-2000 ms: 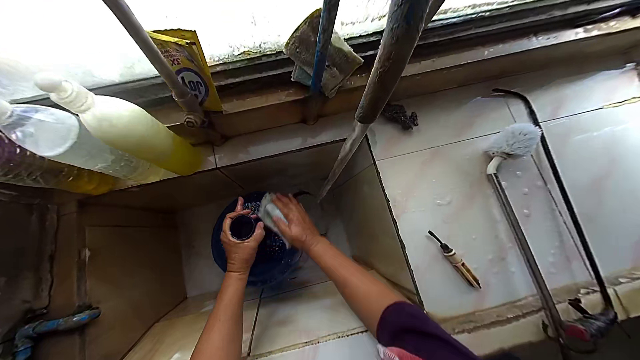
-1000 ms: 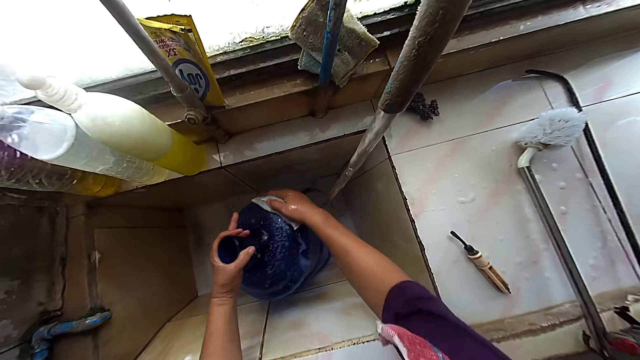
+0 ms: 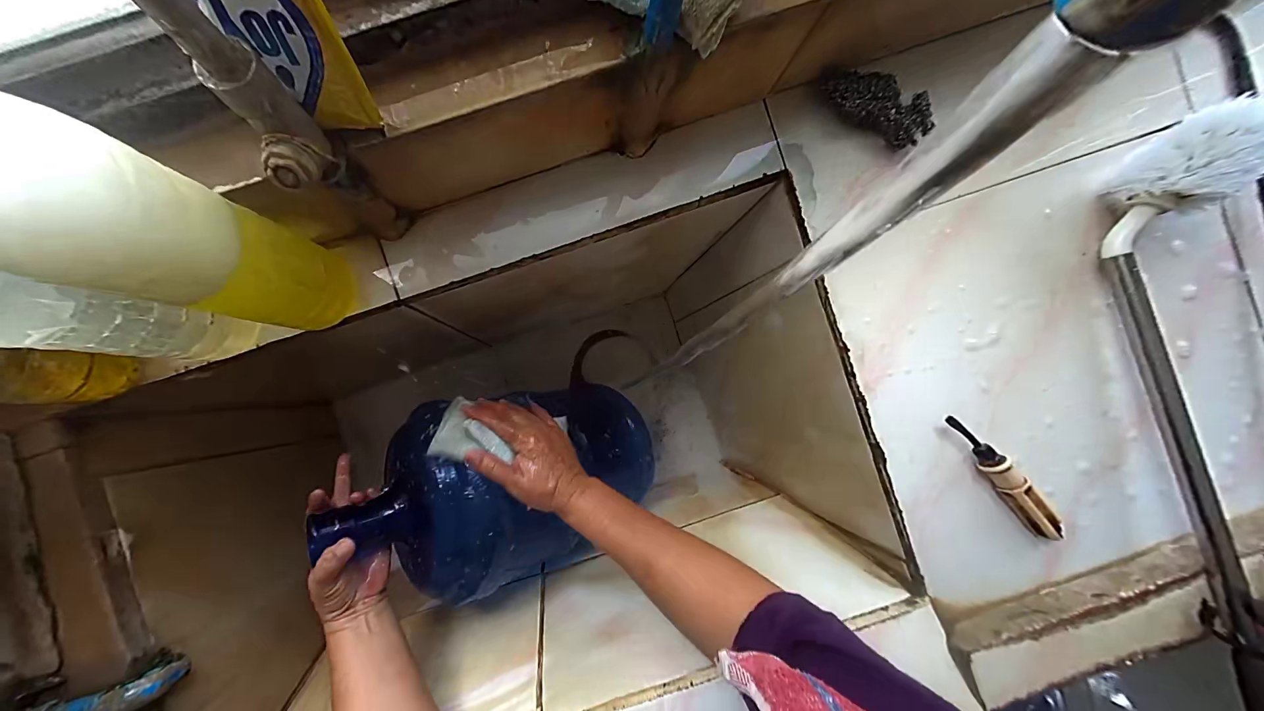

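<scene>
A large blue plastic water jug (image 3: 494, 533) lies on its side in a tiled basin (image 3: 553, 257), its neck pointing left. My left hand (image 3: 351, 558) grips the neck, thumb in front and fingers behind. With my right hand (image 3: 528, 454) I press a pale wet cloth or sponge (image 3: 469, 434) against the upper side of the jug. A stream of water (image 3: 731, 321) runs from a pipe (image 3: 1096, 25) at the upper right into the basin, behind the jug's base.
Bottles with yellow liquid (image 3: 286, 267) stand at the left rim. On the right ledge lie a dark scouring pad (image 3: 879, 104), a small wooden-handled brush or tool (image 3: 1022, 494) and a white-headed toilet brush (image 3: 1190, 153). A yellow packet (image 3: 341, 69) and a metal pipe (image 3: 222, 69) are at the upper left.
The jug has tipped from having its mouth toward me to lying on its side, neck left. My right hand has moved with the cloth onto its side. The view has come closer.
</scene>
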